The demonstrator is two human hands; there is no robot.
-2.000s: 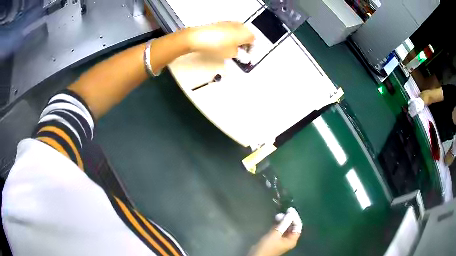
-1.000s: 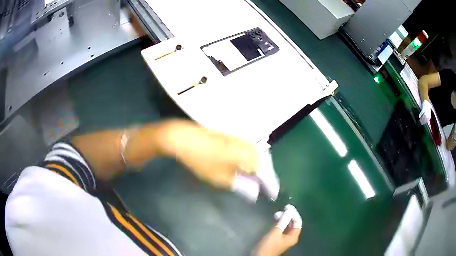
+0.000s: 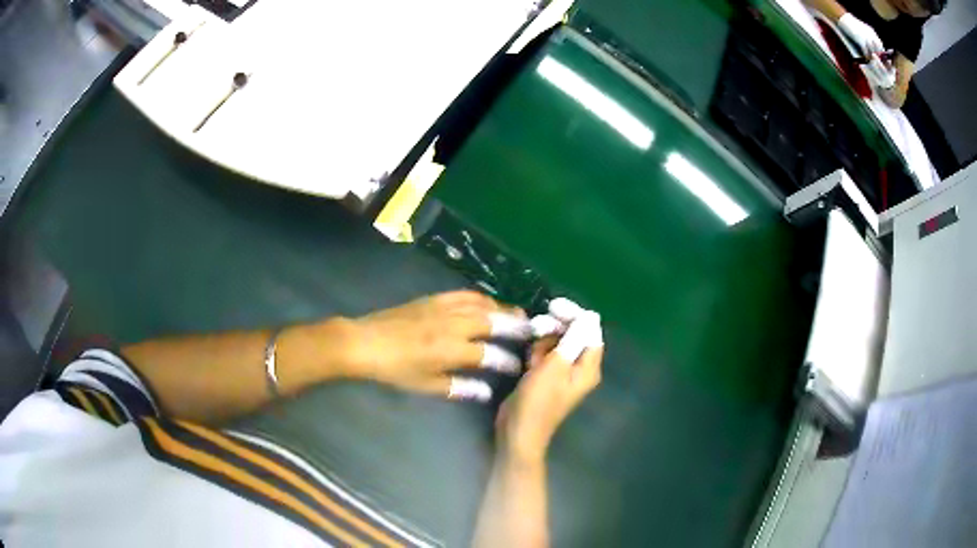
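My left hand (image 3: 434, 345), with white finger cots, reaches in from the left over the dark green mat (image 3: 354, 450). Its fingertips meet those of my right hand (image 3: 555, 373), whose cotted thumb and fingers are pinched together. Anything between the fingertips is hidden or too small to tell. Small shiny clear or dark pieces (image 3: 463, 255) lie on the mat just beyond the hands, beside the yellow tape (image 3: 409, 201).
The white belt (image 3: 321, 96) with its cream end plate is at upper left. A phone frame shows partly at the top edge. A white side slot (image 3: 850, 310) in grey metal stands at right, near a grey cabinet (image 3: 937, 289). Another person's gloved hands (image 3: 866, 48) are at upper right.
My left hand has gone from the belt, where it was at the phone frame, down to my right hand. The view has turned, so the belt now lies farther up and left.
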